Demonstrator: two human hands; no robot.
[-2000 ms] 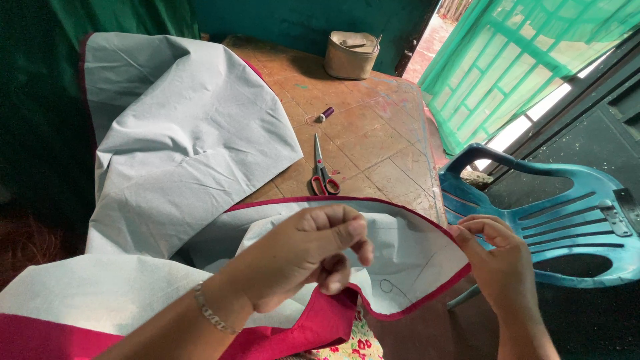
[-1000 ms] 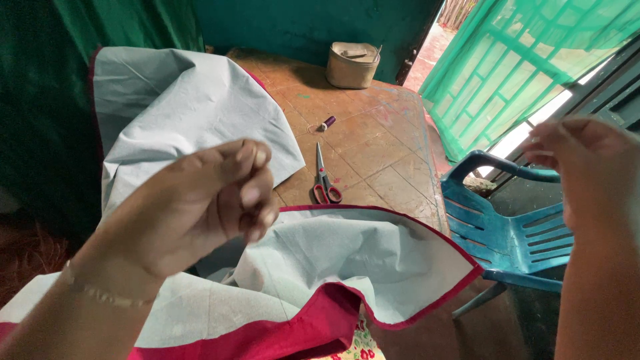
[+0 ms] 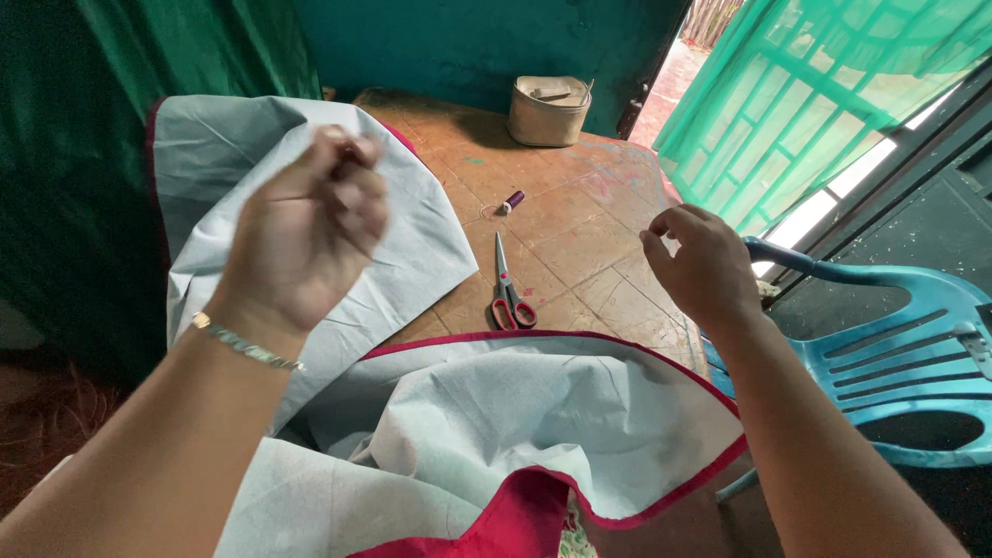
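Note:
My left hand (image 3: 310, 225), blurred and wearing a bracelet, is raised over the pale cloth (image 3: 411, 232) with its fingers curled together. Whether it pinches something thin, such as a thread, does not show. My right hand (image 3: 694, 260) hovers above the table's right edge, thumb and fingers bent toward each other; what lies between them, if anything, cannot be seen. Pale cloth with dark red edging (image 3: 542, 337) drapes over the near side of the table and below my hands. Scissors with red and black handles (image 3: 508, 298) lie on the table, near a small purple thread spool (image 3: 513, 201).
A tan container (image 3: 549, 116) holding small items stands at the back of the tiled-pattern table (image 3: 573, 232). The blue plastic chair (image 3: 891, 349) is to the right. Green curtains hang at the left and beside the doorway.
Two seconds ago my right hand was at the cloth's edge; it has let go and come away from it. My left hand has moved up and to the left.

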